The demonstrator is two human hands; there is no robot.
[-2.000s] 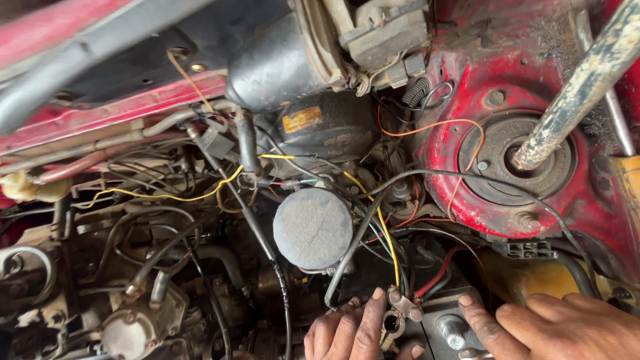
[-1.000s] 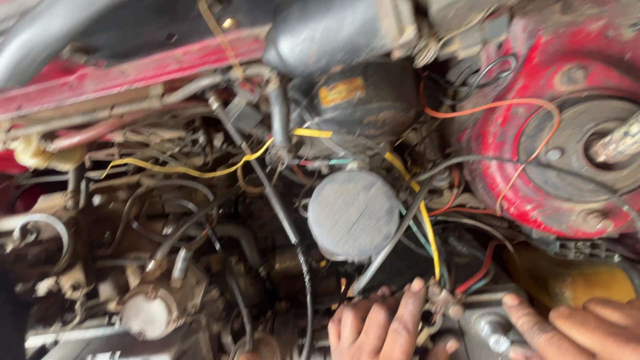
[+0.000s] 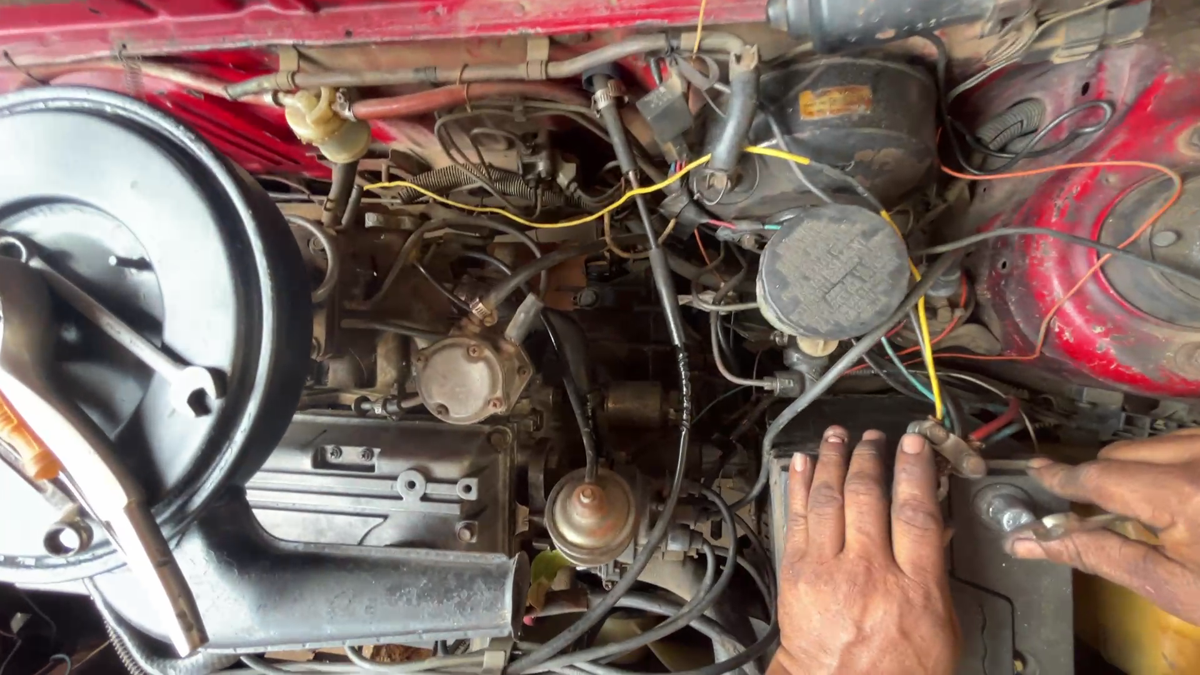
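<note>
My left hand (image 3: 862,562) lies palm down on the car battery (image 3: 1017,600), fingers slightly apart, its index fingertip against the battery cable clamp (image 3: 956,450). That clamp joins a yellow wire (image 3: 925,337) and other cables at the battery's top edge. Between thumb and fingers of my right hand (image 3: 1125,516) is a small metal tool (image 3: 1073,525), seemingly a spanner, its end beside the round battery post (image 3: 1005,508). The right index fingertip is close to the clamp's right end. Part of the tool is hidden by the fingers.
At left, a black air cleaner housing (image 3: 272,281) carries an open-end wrench (image 3: 122,323) and other tools. A round black cap (image 3: 832,272) stands above the battery. Loose cables cross the engine bay, and a red strut tower (image 3: 1050,281) is at right.
My left hand now lies flat with fingers extended, where its fingers were bent near the clamp. The metal tool now shows in my right hand. The view has shifted left, showing the air cleaner housing.
</note>
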